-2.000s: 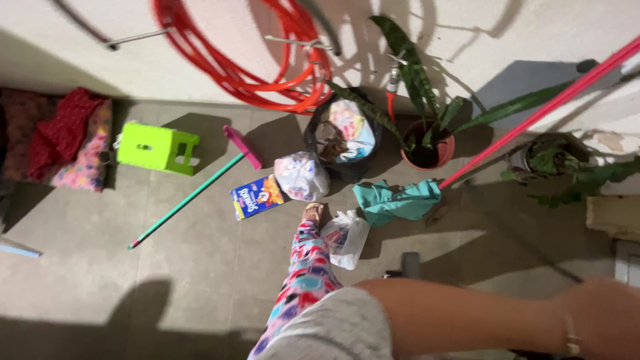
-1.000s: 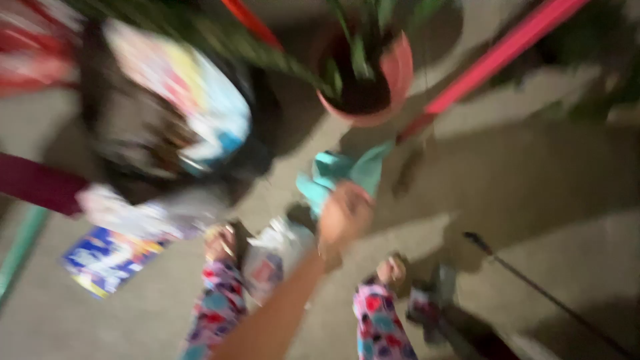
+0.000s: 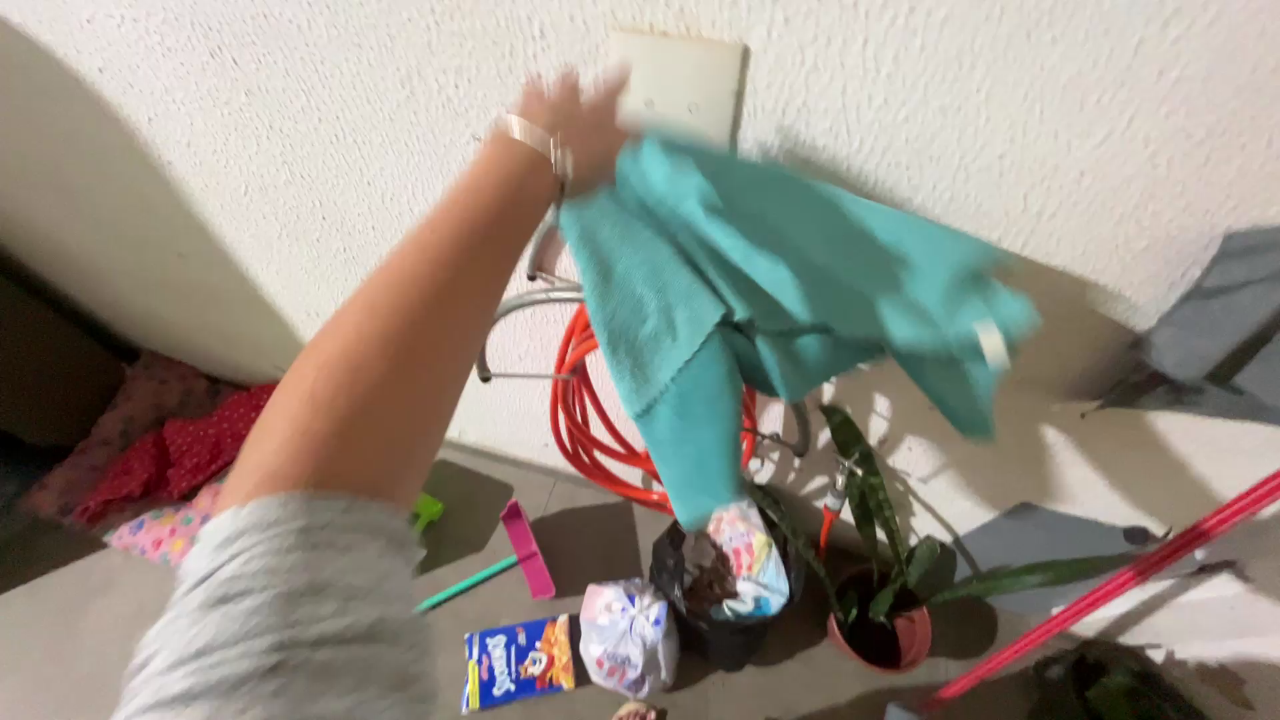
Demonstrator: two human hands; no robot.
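My left hand (image 3: 585, 125), blurred and wearing a wrist band, is raised in front of the wall at upper centre. It holds one corner of a teal cloth (image 3: 700, 270), which spreads out to the right and hangs down with a small white tag at its far end. Some of my fingers look spread, while the cloth is gripped at the hand's right side. Behind the cloth are coiled orange hose (image 3: 600, 440) and a curved metal rack (image 3: 530, 300). My right hand is out of view.
A white wall plate (image 3: 685, 85) is behind the hand. Below are a black-lined bin (image 3: 725, 635), a tied plastic bag (image 3: 628, 640), a printed packet (image 3: 518, 665), a pink-headed tool (image 3: 527, 550) and a potted plant (image 3: 885, 640). A red pole (image 3: 1120, 580) slants at right.
The teal cloth lay on the floor at the red pole's lower end; my left hand reached down to it and has lifted it up before the wall. The view has swung up to the wall.
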